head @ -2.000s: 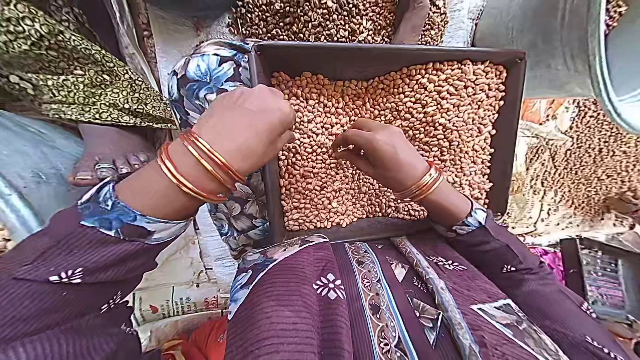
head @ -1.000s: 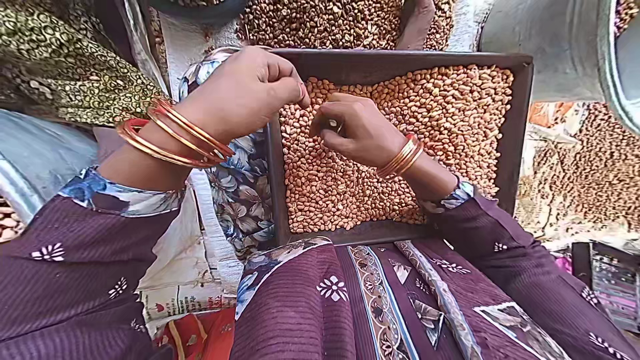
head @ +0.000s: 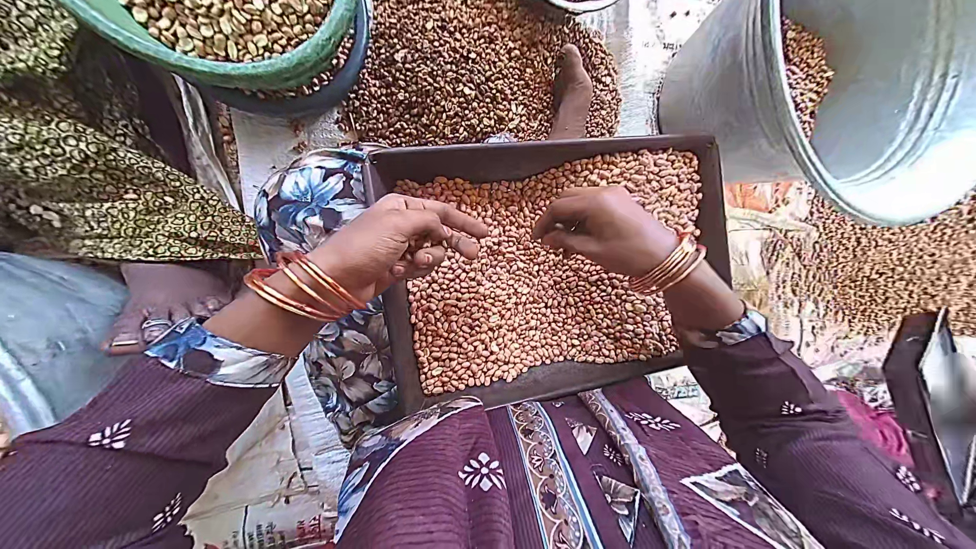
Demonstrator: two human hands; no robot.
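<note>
A dark rectangular tray [head: 534, 156] rests across my lap, spread with light brown nuts or beans [head: 526, 305]. Over its left part is my left hand [head: 412, 236], its index and middle fingers stretched to the right and apart; nothing shows between them. My right hand [head: 598, 229] hovers above the upper right part of the same heap, fingers curled down with the fingertips near the thumb. Whether a nut sits in those fingertips is hidden. The two hands do not touch each other. Orange and gold bangles circle both wrists.
A green tub [head: 305, 69] of paler nuts stands upper left, near a dark nut pile [head: 450, 76] with a bare foot on it. A metal bucket [head: 732, 99] leans at upper right. More nuts [head: 900, 267] cover the right ground. Another person's foot [head: 171, 297] is at left.
My left hand has come down and opened its fingers over the tray's left side. The view has tilted up, bringing the green tub into sight.
</note>
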